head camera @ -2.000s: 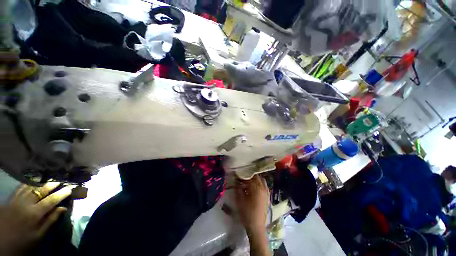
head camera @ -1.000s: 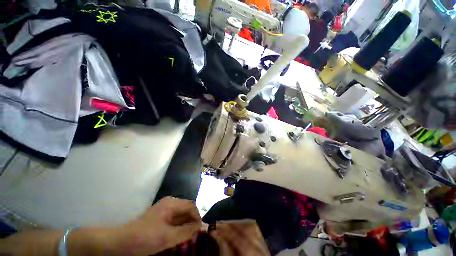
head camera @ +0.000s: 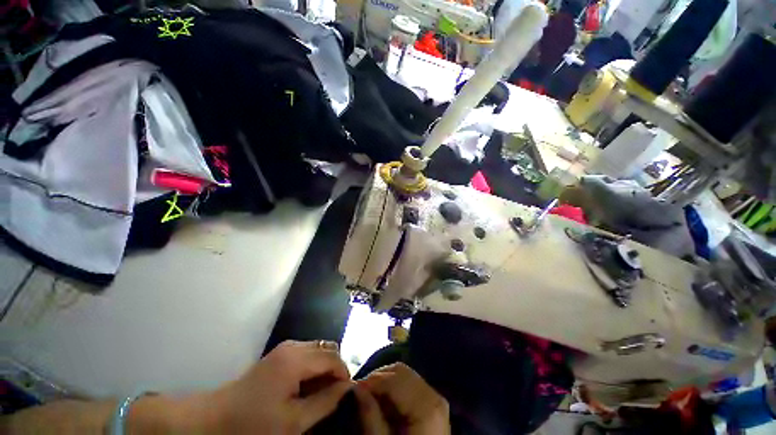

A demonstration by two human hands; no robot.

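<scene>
My left hand, with a bracelet at the wrist and a ring, is at the bottom, in front of the machine's needle end. My right hand is close against it, cut off by the lower edge. The fingertips of both hands pinch a dark fabric edge between them. More of the black garment piece with hot-pink print lies under the arm of the cream sewing machine. The presser foot area is beside a bright lamp glow; the needle cannot be made out.
A garment pile, black and pale grey with neon-yellow marks, lies at the upper left of the white table. A red thread spool rests on it. Dark thread cones stand at the upper right. Other machines are behind.
Since two seconds ago the view has swung left and my right hand has come from beneath the machine arm to meet my left. Since one second ago the hands have stayed together, tilting slightly.
</scene>
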